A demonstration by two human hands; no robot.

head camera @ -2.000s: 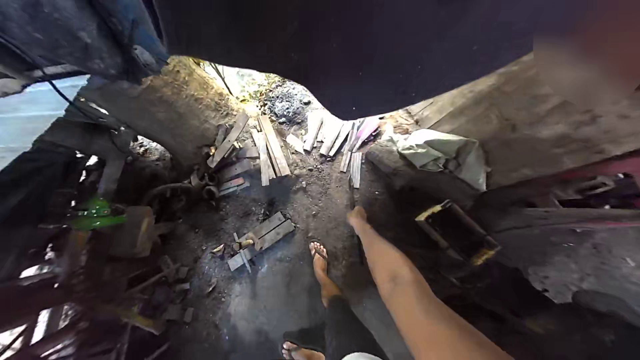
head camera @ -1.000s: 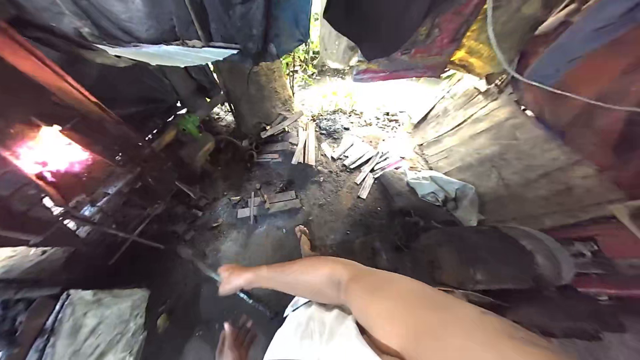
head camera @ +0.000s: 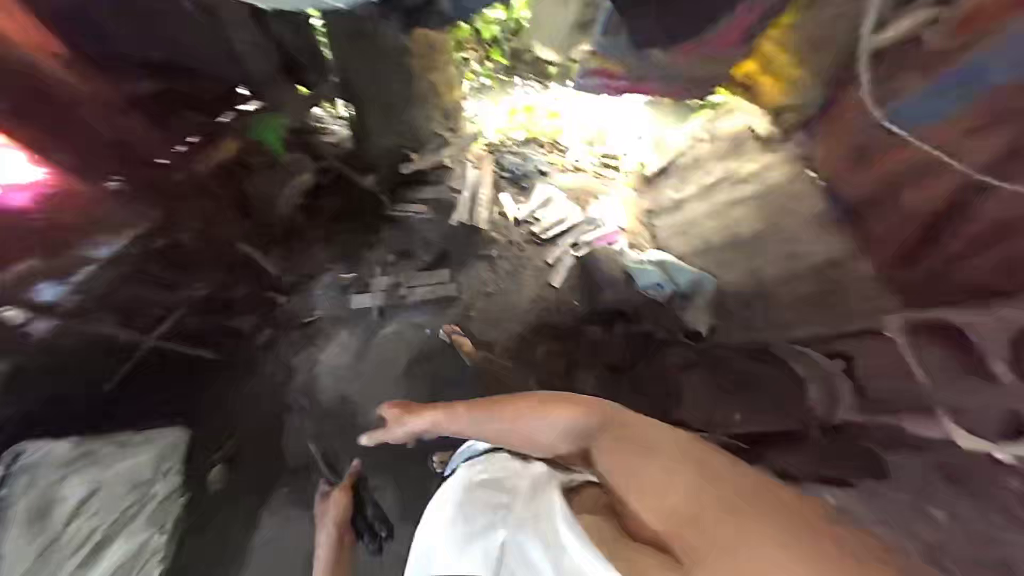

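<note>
At the bottom, left of the white shirt, my left hand (head camera: 334, 504) is closed around a dark, long object (head camera: 368, 512). A thin dark end of it shows above the fingers and a thicker black part lies at their right; blur hides what kind of tool it is. My right hand (head camera: 400, 424) is a little above and to the right, apart from the left one, with its fingers spread and nothing visible in it. Beyond both hands, my sandalled foot (head camera: 458, 340) stands on the dark ground near short flat boards (head camera: 428, 284).
Wood strips (head camera: 476, 188) and more pale pieces (head camera: 548, 210) lie toward the bright opening. A pale cloth or sack (head camera: 672, 280) rests at the foot of a board wall (head camera: 752, 216). A pinkish-white glow (head camera: 20, 172) is at far left, above a pale block (head camera: 96, 496) at lower left.
My right hand, earlier closed on a dark rod, now has its fingers apart. My left hand, open one second ago, is now closed around a dark object. The view has swung left.
</note>
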